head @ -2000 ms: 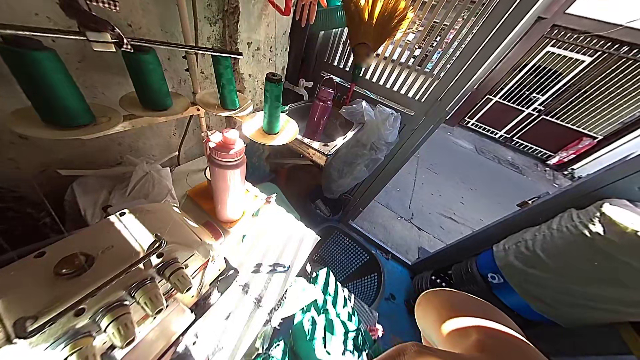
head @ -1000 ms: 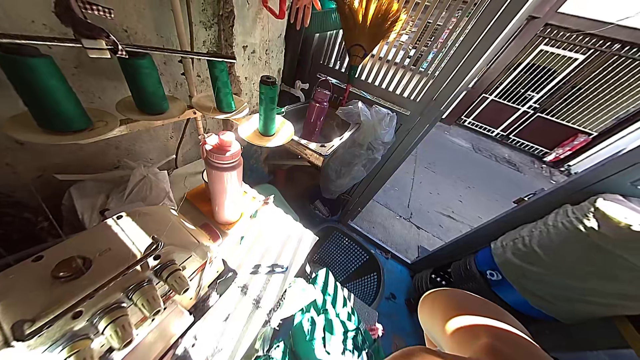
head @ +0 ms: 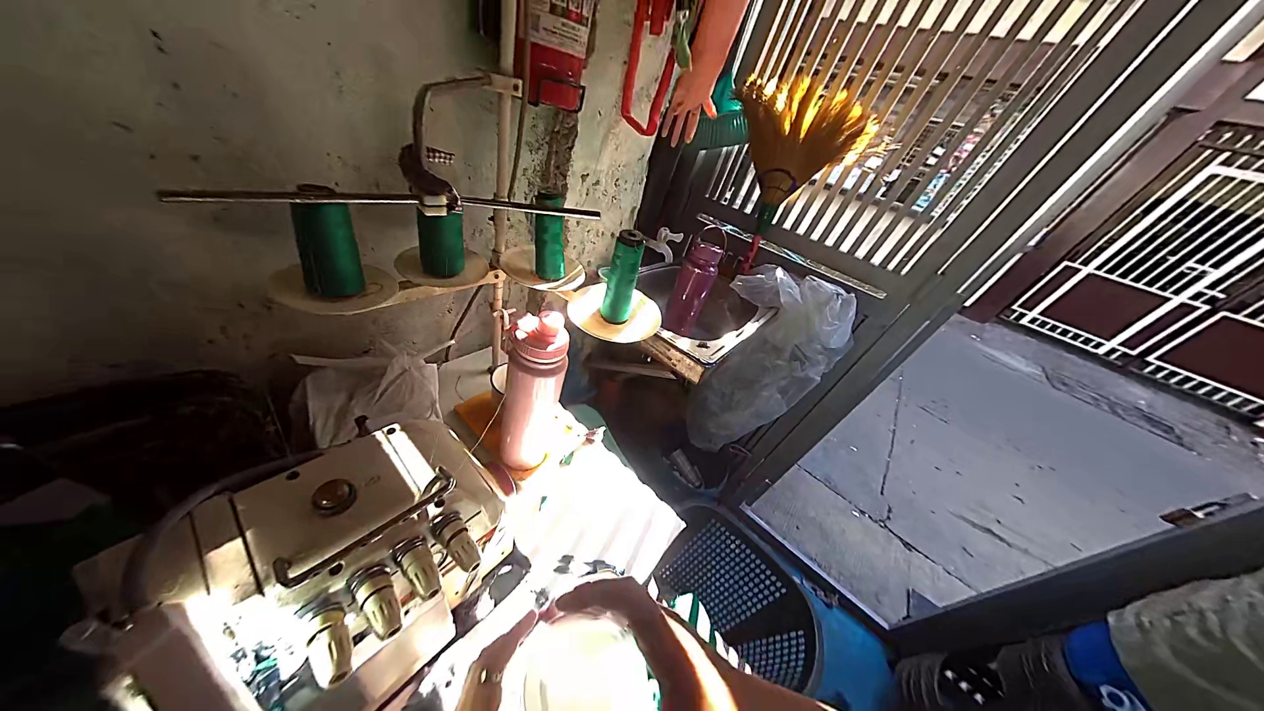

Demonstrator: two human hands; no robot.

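Note:
At the bottom centre, my left hand (head: pixel 491 664) and my right hand (head: pixel 637 617) curve around a pale, rounded thing (head: pixel 581 667), too washed out by sunlight to identify. Just left of them stands a beige overlock sewing machine (head: pixel 326 513) with several tension knobs. Bright fabric (head: pixel 602 509) lies beyond my hands, partly overexposed; green-and-white striped cloth (head: pixel 696 617) shows beside my right wrist. A pink bottle (head: pixel 533 395) stands upright behind the machine. Green thread cones (head: pixel 328 247) sit on the thread stand's round plates (head: pixel 612 314).
A dark perforated plastic basket (head: pixel 741 592) is to the right, below the table. Behind it are a plastic bag (head: pixel 780 365), a sink with a purple bottle (head: pixel 694 286), a broom (head: pixel 800 138) and a metal gate (head: pixel 938 217). A hand-shaped thing, perhaps a rubber glove (head: pixel 696 89), hangs near the wall.
Both my hands have come into view at the bottom centre, around the pale thing. The bare skin surface at the lower right has left the picture. The view has swung up and left.

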